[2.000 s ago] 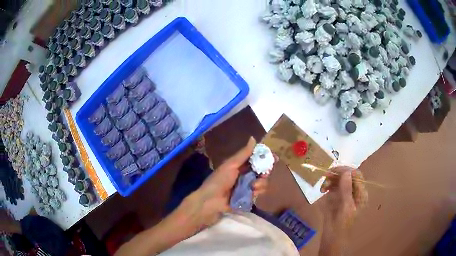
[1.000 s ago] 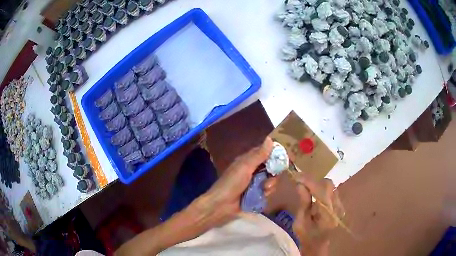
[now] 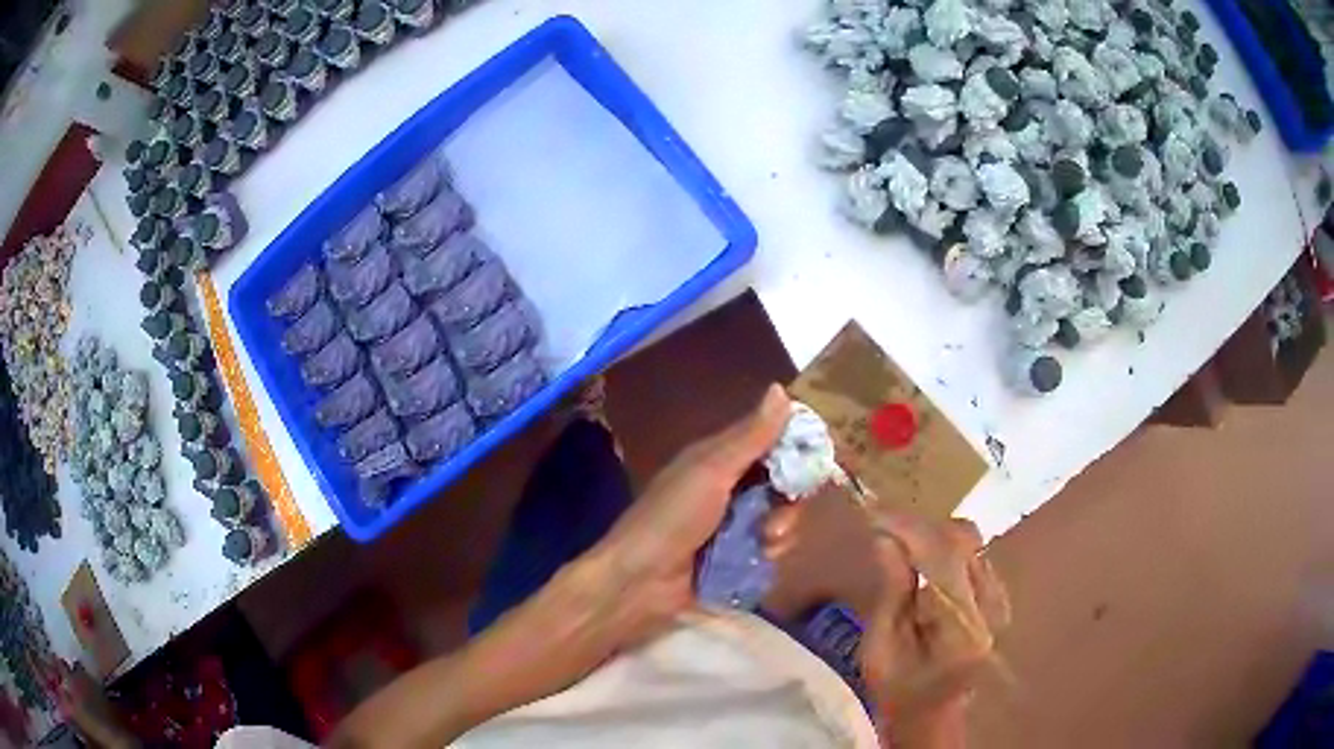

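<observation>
My left hand point(image 3: 680, 534) holds a pale ruffled part point(image 3: 800, 452) at thumb and fingertips, with a purple-grey body point(image 3: 736, 550) just below it in the same hand. I cannot tell whether the two are joined. My right hand point(image 3: 936, 600) holds a thin glue stick point(image 3: 951, 603) like a pencil, its tip at the lower right side of the pale part. A red paste blob point(image 3: 892, 426) lies on the brown glue board point(image 3: 941, 471) at the table edge, beyond my hands.
A blue tray point(image 3: 661, 300) holds rows of purple-grey bodies. A pale ruffled pile point(image 3: 1024, 161) lies at right. Assembled figurines point(image 3: 242, 110) stand in rows at upper left, beside an orange strip point(image 3: 252, 410). Neighbour's parts point(image 3: 125, 454) and a person's hand point(image 3: 88, 710) are at left.
My right hand with the stick has moved left from beside the glue board to the pale part. The pale part has turned in my left hand. The view has shifted a little.
</observation>
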